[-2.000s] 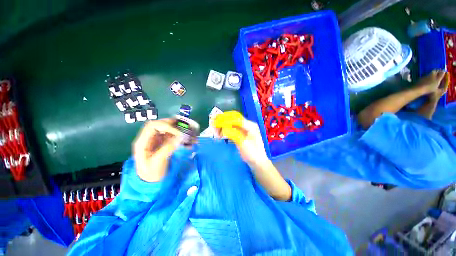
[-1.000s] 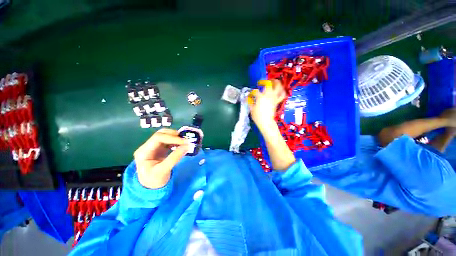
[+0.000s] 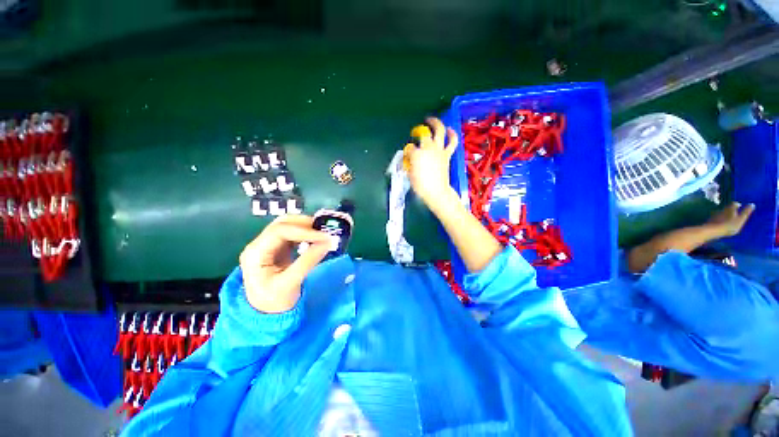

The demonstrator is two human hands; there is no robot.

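Note:
My left hand [image 3: 280,260] holds a watch [image 3: 331,229] with a dark face and silver rim between thumb and fingers, above the bench's front edge. My right hand [image 3: 432,164], with yellow-orange finger cots, is at the blue bin's left wall, over the upper end of a crumpled white cloth [image 3: 398,213]. Its fingers are bent, and whether they hold anything is hidden. Display modules [image 3: 272,183] with pale L-shaped patches lie in rows on the green bench. A small watch case with gold and black inside [image 3: 341,172] lies to their right.
A blue bin [image 3: 589,183] holds red clamps [image 3: 512,141]. A black tray of red clamps [image 3: 83,256] is at the far left, and more rows of clamps [image 3: 154,341] are at the lower left. A white fan [image 3: 658,162] stands right of the bin. Another person's arm [image 3: 692,239] is at the right.
My right hand went from beside the watch to the bin's left edge, then slightly left. The two small whitish bottles no longer show. The watch stays in my left hand. The whole view has shifted.

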